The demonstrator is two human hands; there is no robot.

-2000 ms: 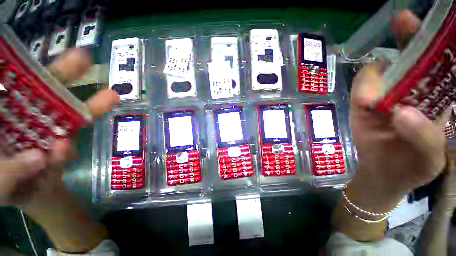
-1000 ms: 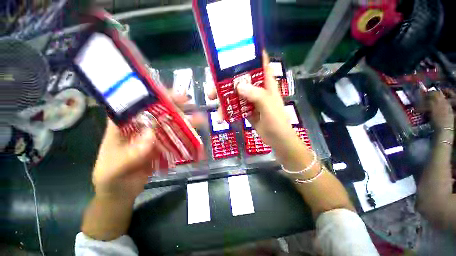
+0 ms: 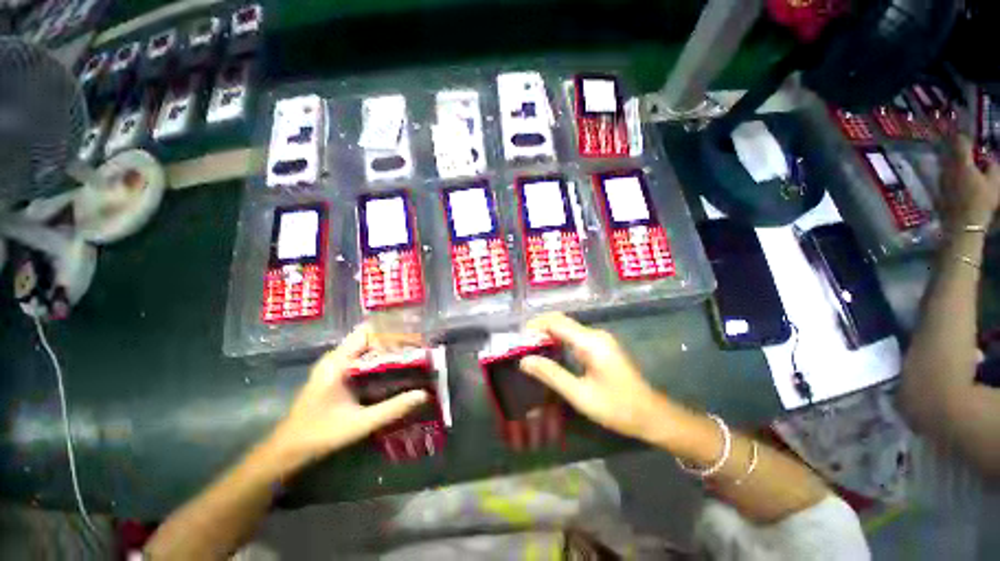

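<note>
My left hand (image 3: 356, 395) holds a red keypad phone (image 3: 408, 441) in front of the tray, its screen dark. A white edge, likely a battery, shows at that phone's right side. My right hand (image 3: 587, 378) holds a second red keypad phone (image 3: 529, 422), also dark, with the thumb over its upper part. The clear blister tray (image 3: 461, 325) has a front row of red phones with lit screens. Its back row has several white phone backs (image 3: 296, 140) and one face-up red phone (image 3: 599, 115) at the right end.
Two black smartphones (image 3: 748, 287) lie on or beside white paper at right. A round dark dish (image 3: 718, 181) holds a white piece. Pale fans (image 3: 115, 197) stand at left, with more phone trays behind. A neighbour's arm (image 3: 945, 296) reaches over phones at right.
Both phones have come down from in front of my face to the bench near the tray's front edge. Their screens changed from lit to dark. The two white batteries are no longer seen lying there openly.
</note>
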